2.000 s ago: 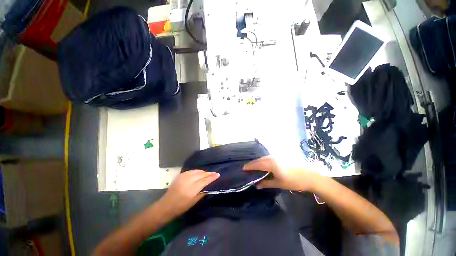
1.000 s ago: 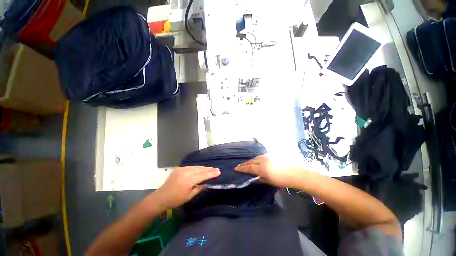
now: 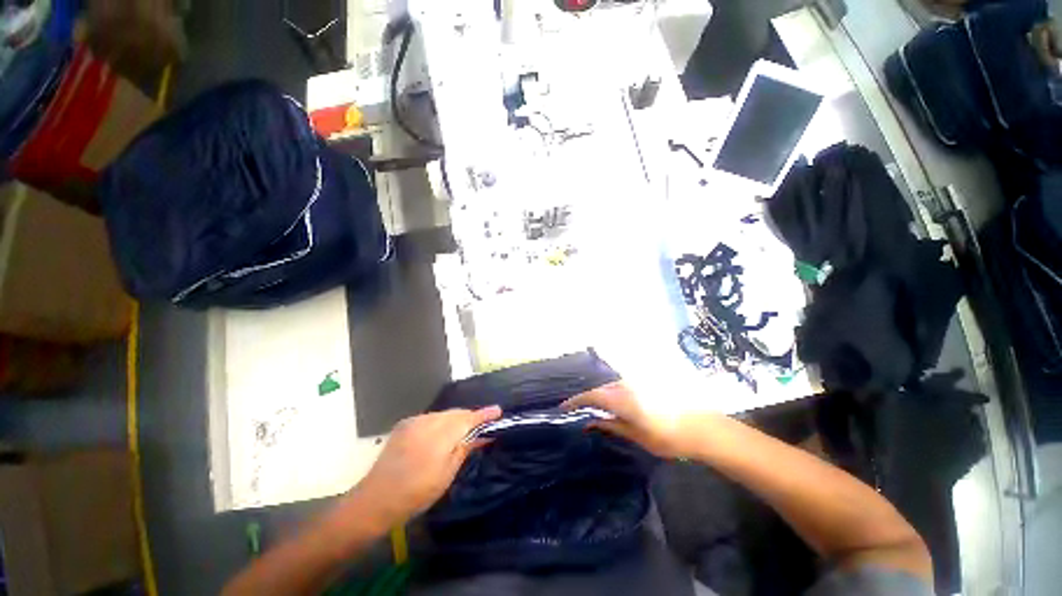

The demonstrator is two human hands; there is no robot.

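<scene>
A dark navy bag panel (image 3: 536, 477) lies over my lap and the near edge of the sewing table. Pale piping (image 3: 542, 418) runs across it between my hands. My left hand (image 3: 437, 448) grips the panel at the left end of the piping. My right hand (image 3: 623, 417) grips it at the right end. The white sewing machine (image 3: 547, 151) stands beyond, with a small yellow piece (image 3: 557, 256) near its needle area. The panel's upper part rests on the table edge, below the machine.
A thick navy pile with pale piping (image 3: 221, 198) sits at left. Black webbing pieces (image 3: 724, 309) lie right of the machine. A tablet (image 3: 765, 126) and black fabric heap (image 3: 873, 279) are further right. Cardboard boxes (image 3: 76, 501) stand on the left floor.
The view has shifted and tilted. My hands have folded the panel's piped edge upward, and the piping now lies level with my fingertips, with more navy fabric showing below it.
</scene>
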